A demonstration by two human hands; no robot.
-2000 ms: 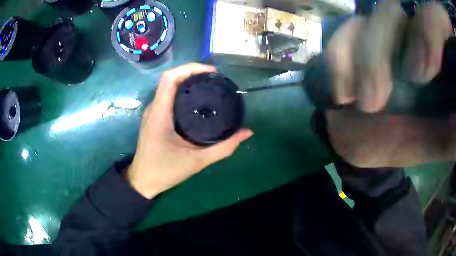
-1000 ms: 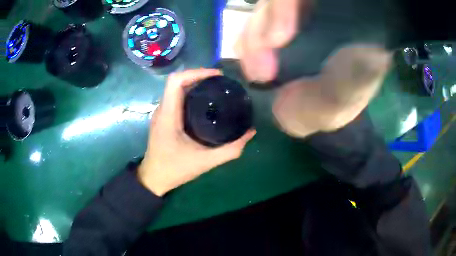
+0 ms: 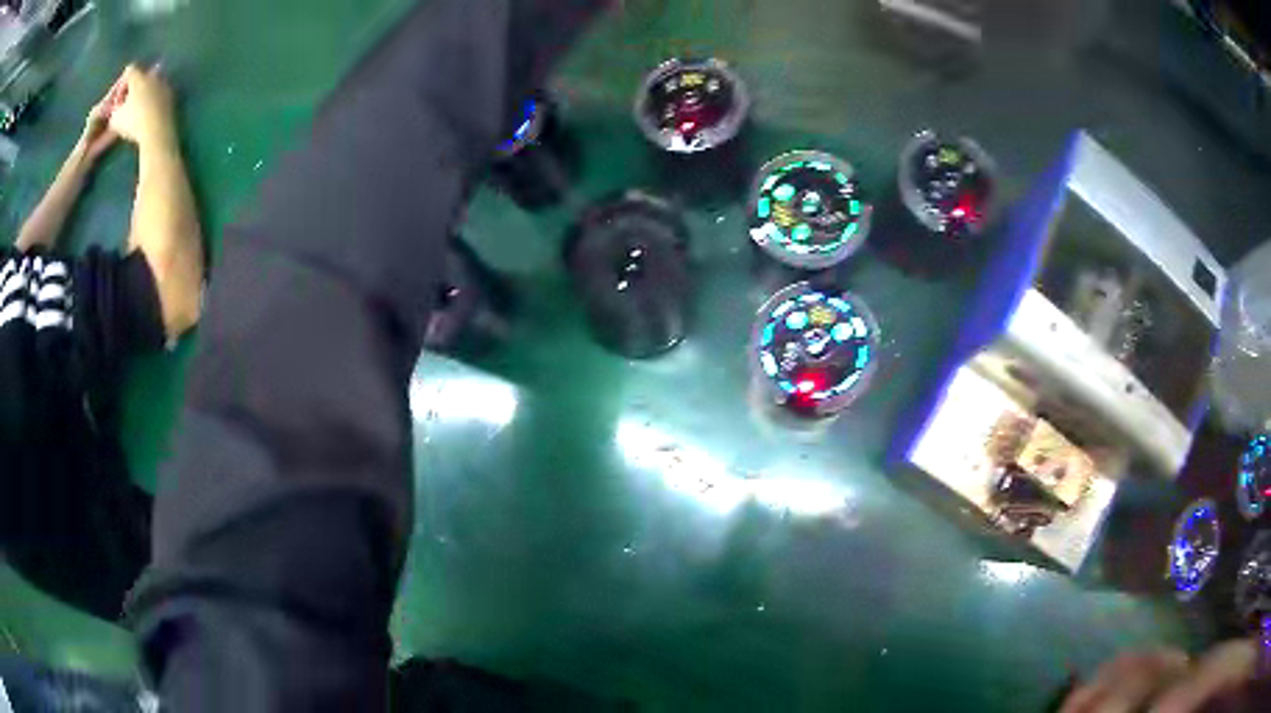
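My left arm in a dark sleeve reaches up across the view, and its hand is out of the picture past the top edge. My right hand is blurred and cut off at the bottom right; whether it holds anything is hidden. A black housing stands unlit on the green bench. Beside it are units with lit round displays: one cyan and red, one green-cyan, one red and one grey with a red light.
The blue-and-white screw feeder stands tilted in view at the right. More lit units lie beyond it at the right edge. A dark unit is partly behind my sleeve. Another person's bare forearms rest on the green bench at far left.
The view has swung left. The black housing and my left hand have left the picture, and my left arm now reaches up. My right hand has dropped to the bottom right corner.
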